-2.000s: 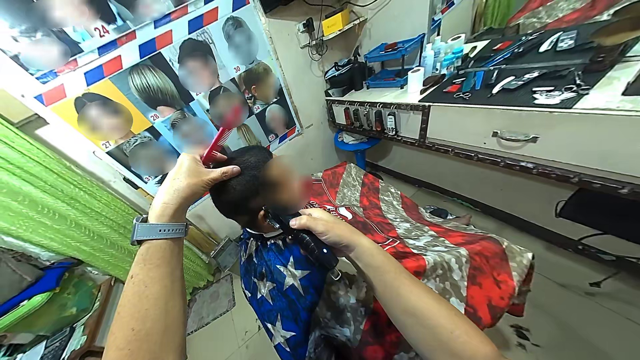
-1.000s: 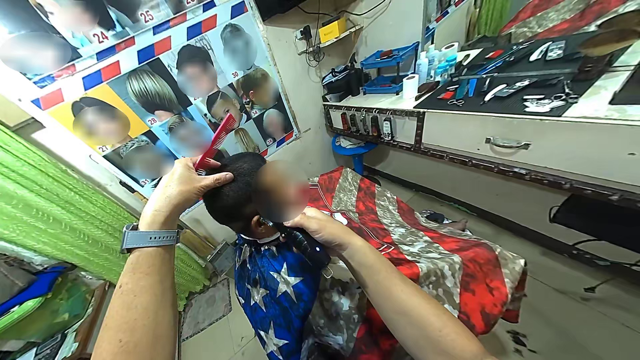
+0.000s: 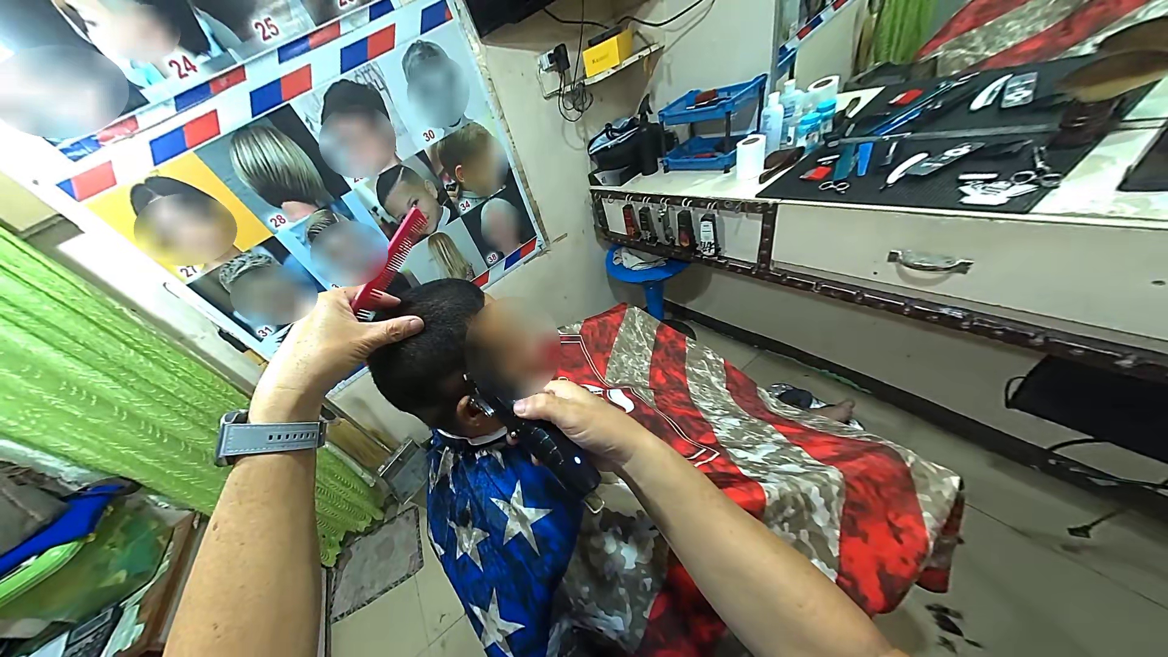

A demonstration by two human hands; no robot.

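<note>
A seated person's dark-haired head point(image 3: 424, 351) is in the middle of the view, above a barber cape point(image 3: 520, 516) with stars, red stripes and camouflage patches. My left hand point(image 3: 342, 338), with a grey watch strap on the wrist, grips a red comb point(image 3: 391, 260) that points up and right; its thumb rests on the hair at the crown. My right hand point(image 3: 584, 420) is closed around a black hair clipper point(image 3: 552, 453), whose blade end is at the side of the head just in front of the ear point(image 3: 474, 412). The blade itself is partly hidden.
A counter point(image 3: 958, 219) with a drawer runs along the right, bearing scissors point(image 3: 1037, 169), bottles point(image 3: 774, 120) and a blue rack point(image 3: 712, 105). A blue stool point(image 3: 646, 274) stands below it. A hairstyle poster point(image 3: 301, 155) and green curtain point(image 3: 137, 365) are at the left.
The clipper remains beside the face near the ear, in my right hand. My left hand still holds the comb at the top of the head, its thumb now lying further over the hair.
</note>
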